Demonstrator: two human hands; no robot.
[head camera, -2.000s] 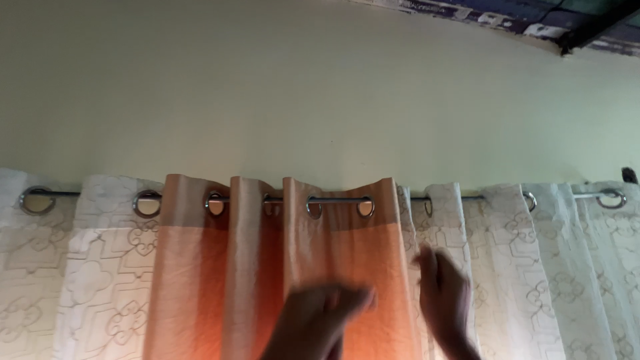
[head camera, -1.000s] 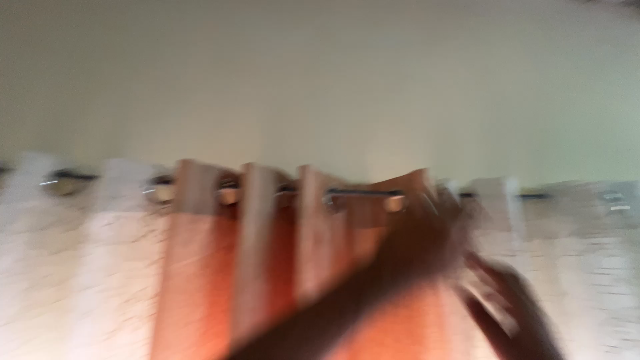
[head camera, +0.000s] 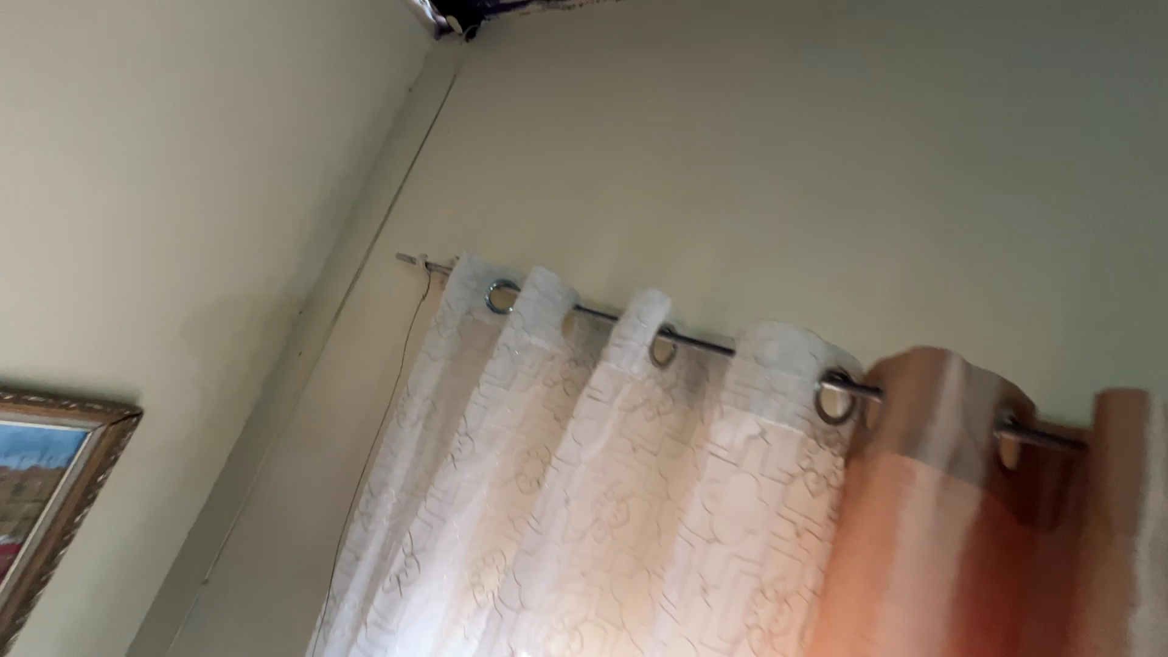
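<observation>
Neither of my hands shows in the head view now. A white sheer curtain with a stitched pattern (head camera: 602, 493) hangs by metal grommets from a thin curtain rod (head camera: 703, 344), which slopes down to the right in the tilted view. Beside it, at the right, hangs an orange curtain with a brown top band (head camera: 922, 538), on the same rod. One metal grommet (head camera: 836, 397) of the white curtain sits close to the orange curtain's edge. The rod's left end (head camera: 411, 260) sticks out past the white curtain.
A picture in a carved frame (head camera: 105, 456) hangs on the left wall. A thin cord (head camera: 388, 415) runs down from the rod's left end, near the room's corner. Pale wall (head camera: 776, 164) rises above the rod, and a dark bit of ceiling edge (head camera: 461, 14) shows at the top.
The view has swung left and tilted, toward the rod's left end. Both hands, earlier raised in front of the curtains near the orange one's right edge, are out of view.
</observation>
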